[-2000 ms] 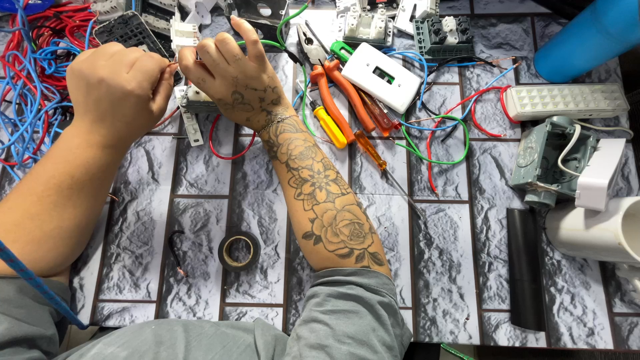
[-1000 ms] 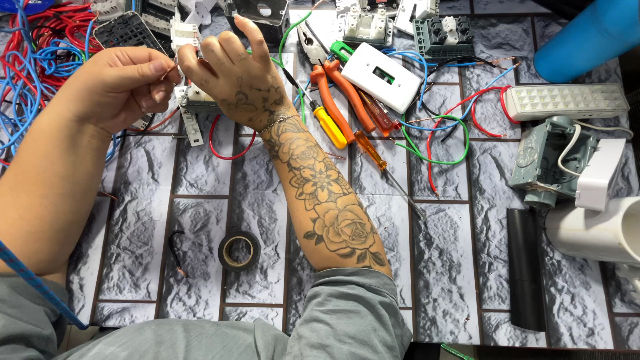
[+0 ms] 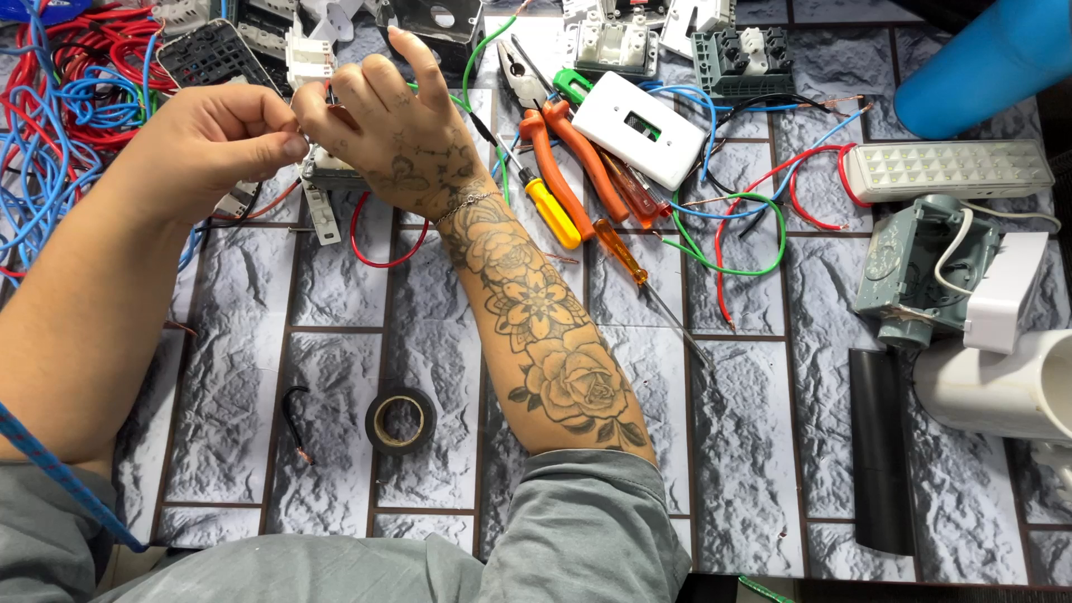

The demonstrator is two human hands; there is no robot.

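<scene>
My left hand (image 3: 239, 134) is at the upper left, its thumb and forefinger pinched together beside the curled fingers of my right hand (image 3: 381, 126). Something small and thin, perhaps a wire end, lies between the two hands, mostly hidden by the fingers. The right forefinger or an outer finger sticks up. Under the hands sit a white and grey switch module (image 3: 331, 172) and a white strip (image 3: 322, 215). A red wire (image 3: 387, 265) loops below my right hand. Orange-handled pliers (image 3: 557, 159) and a yellow screwdriver (image 3: 553, 213) lie right of the right wrist.
Tangled red and blue wires (image 3: 84, 92) fill the upper left. A white cover plate (image 3: 641, 130), an orange screwdriver (image 3: 621, 251) and an LED light (image 3: 950, 170) lie to the right. Black tape (image 3: 427, 423) is near the front. A grey box (image 3: 900, 268) and white pipe (image 3: 988, 385) stand at right.
My left hand's fingers have shifted and its thumb is now extended against the forefinger, where two seconds ago it was more of a fist. The right hand has stayed nearly in place.
</scene>
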